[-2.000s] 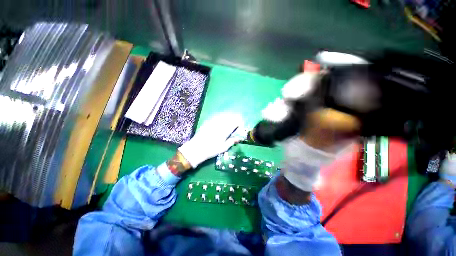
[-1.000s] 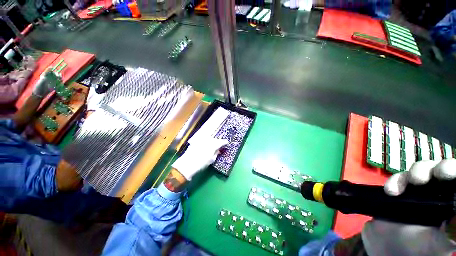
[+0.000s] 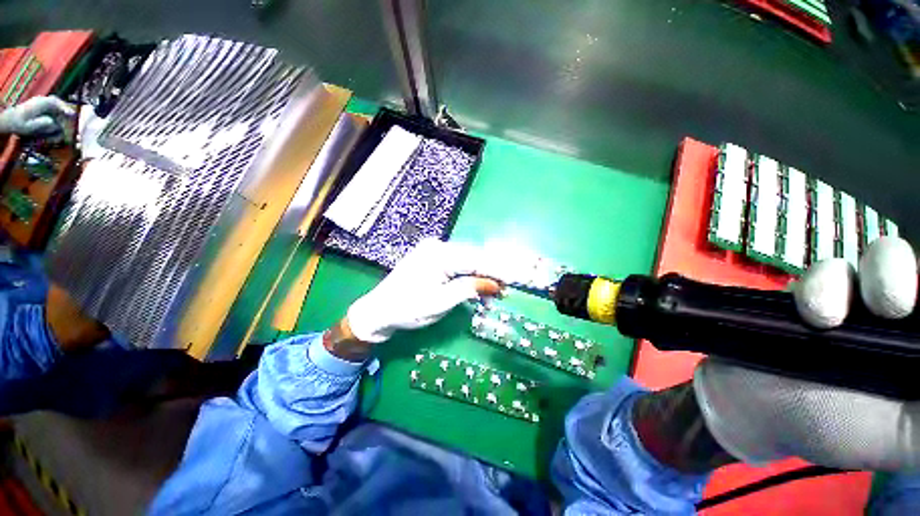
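My right hand (image 3: 817, 403), in a white glove, grips a black electric screwdriver (image 3: 706, 320) with a yellow ring, pointing left. My left hand (image 3: 419, 292), gloved with a bare fingertip showing, is at the screwdriver's thin bit, over the farthest board; whether it holds a screw cannot be told. That board (image 3: 540, 270) is partly hidden by glare and my hand. Two more green circuit boards lie nearer me on the green mat, a middle one (image 3: 540, 341) and a near one (image 3: 474, 385). The black screw tray (image 3: 466, 191) holds a heap of tiny screws and a white strip (image 3: 375, 181).
Boards with white strips (image 3: 765, 207) stand in a row on the red mat (image 3: 681, 217) at right. Ridged silvery sheets (image 3: 171, 181) and tan edging (image 3: 267, 227) lie at left. A metal post (image 3: 408, 55) rises behind the tray. Another person's gloved hand (image 3: 35, 116) is at far left.
My left hand has moved from the screw tray rightward to the screwdriver bit at the farthest board. The screwdriver now points at that hand. The camera view has shifted.
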